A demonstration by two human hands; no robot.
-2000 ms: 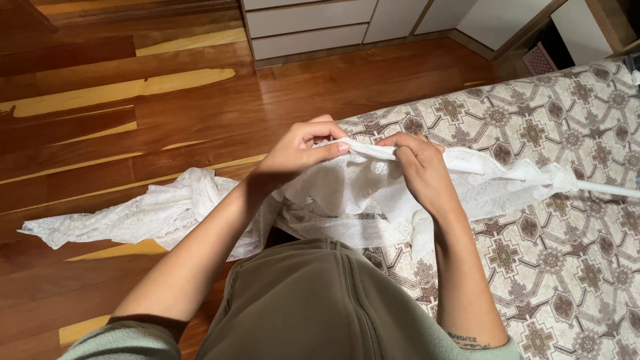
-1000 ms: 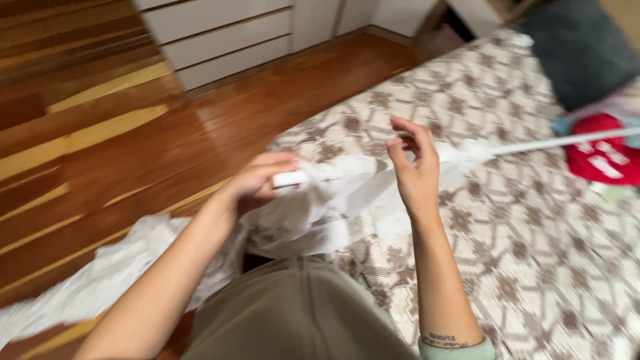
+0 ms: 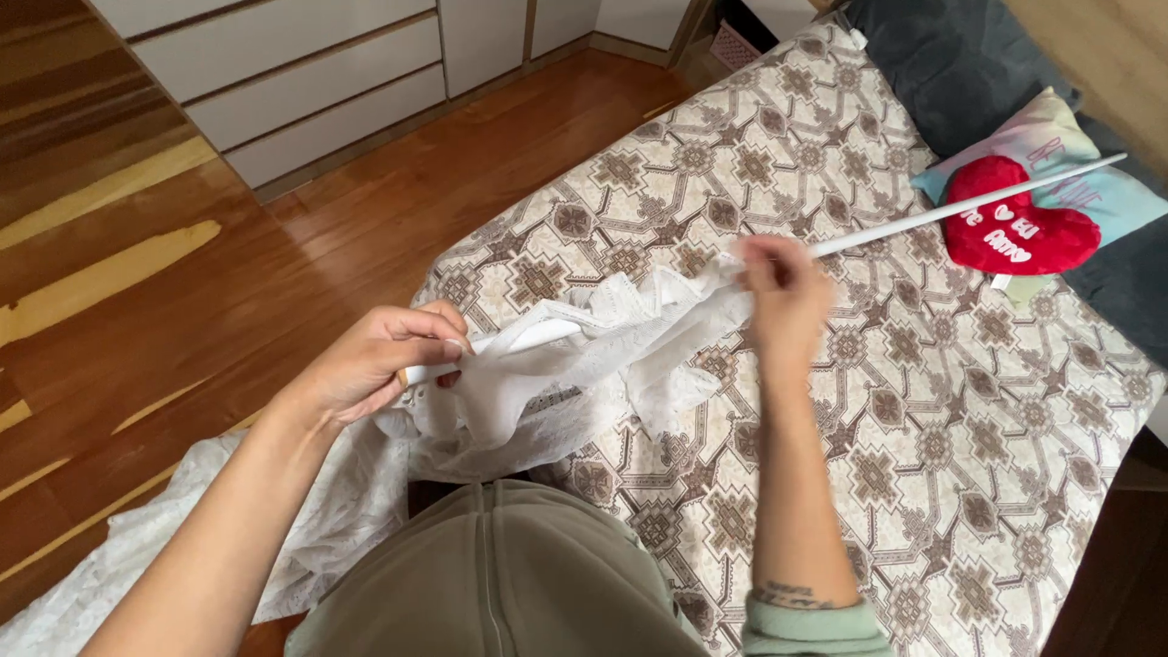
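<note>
A white curtain rod (image 3: 912, 222) runs from near my lap over the bed to the upper right, its near end showing at my left hand. My left hand (image 3: 388, 358) is closed on that end and the edge of a white lace curtain (image 3: 584, 365). The curtain is bunched along the rod between my hands, and its loose part trails down to the floor at lower left. Blurred by motion, my right hand (image 3: 787, 283) grips the bunched curtain around the rod at the far end of the gathers.
The bed has a patterned cover (image 3: 876, 401). A red heart-shaped pillow (image 3: 1022, 224), a pastel cushion (image 3: 1127, 196) and dark grey pillows (image 3: 949, 64) lie at upper right, beneath the rod's far part. White drawers (image 3: 319, 82) stand beyond the wooden floor (image 3: 438, 173).
My right hand, apart from the cloth a second ago, is now on the curtain farther along the rod. The rod's near end, not visible two seconds ago, shows at my left hand. The view has turned.
</note>
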